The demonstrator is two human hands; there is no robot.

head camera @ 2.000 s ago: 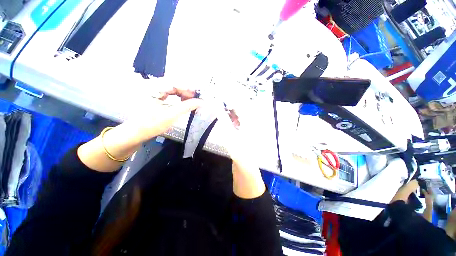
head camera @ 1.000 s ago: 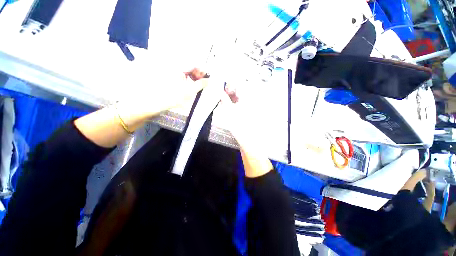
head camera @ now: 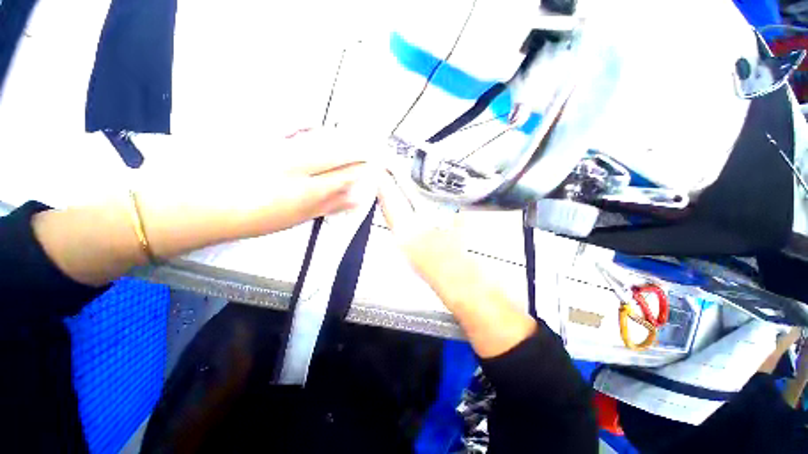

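Note:
A long fabric strip (head camera: pixel 312 306), white with dark edges, runs from my fingertips over the table's front edge and hangs over my lap. My left hand (head camera: pixel 332 186) and my right hand (head camera: pixel 403 213) both hold its upper end at the sewing machine (head camera: pixel 567 115), close to the needle area. The glare hides the fingertips and the needle itself. The machine is white with a blue stripe.
Dark cut panels (head camera: pixel 133 71) lie at the table's upper left, one with a small tail. Snips with red and orange handles (head camera: pixel 640 317) lie at the right. A ruler (head camera: pixel 399 317) runs along the front edge. A blue crate (head camera: pixel 120 355) is at lower left; another person's sleeve is at far right.
The view has moved closer to the machine head. Both hands stay on the strip near the needle area, and the strip still hangs over the table edge.

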